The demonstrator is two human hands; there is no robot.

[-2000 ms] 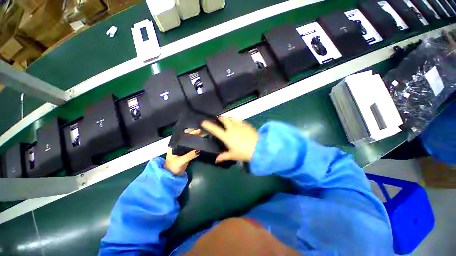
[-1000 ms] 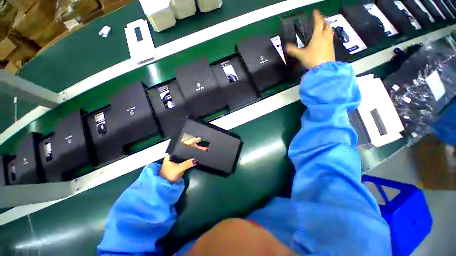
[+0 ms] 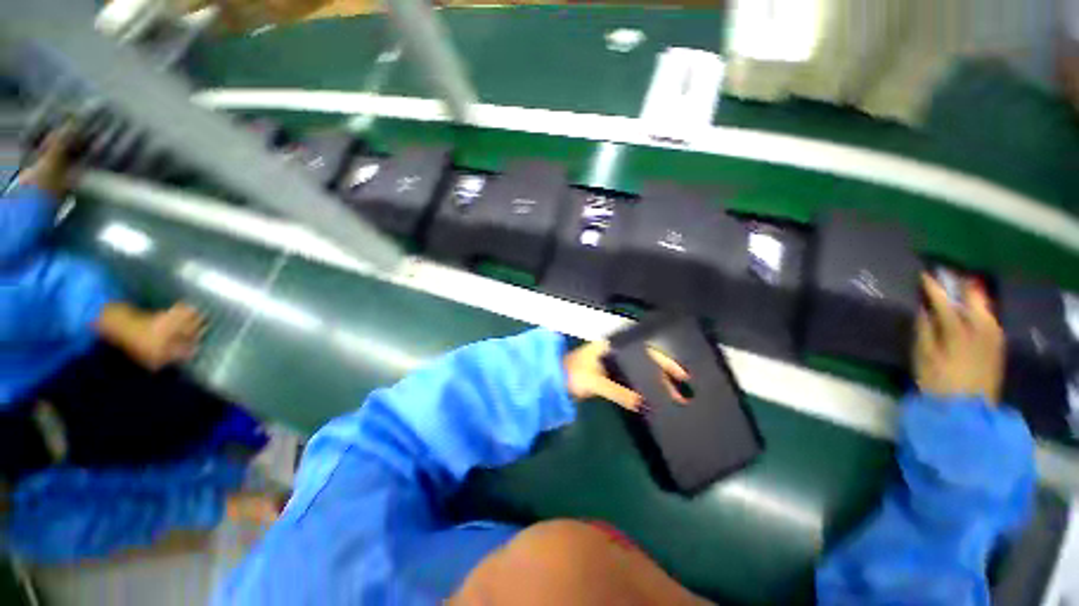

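My left hand (image 3: pixel 601 376) holds a black slotted insert (image 3: pixel 700 429) by its left edge. My fingers show through its slot, and it is tilted over the near rail and bench. My right hand (image 3: pixel 961 337) reaches over the box row at the right, its fingertips at an open gift box (image 3: pixel 980 282). Blur hides whether it grips anything. More open gift boxes (image 3: pixel 583 245) stand in a row, with black lids (image 3: pixel 674 243) bearing tiny pale logos beside them. White and dark contents show inside.
A white slotted piece (image 3: pixel 683 92) lies beyond the far rail, near off-white stacks (image 3: pixel 775 26). A grey metal bar (image 3: pixel 254 148) crosses the upper left. Another worker in blue sleeves (image 3: pixel 53 290) is at the left, with hands near the line.
The view has swung left, bringing another worker into sight. My left hand still holds the insert. My right hand is still over the box row, now at the picture's right side.
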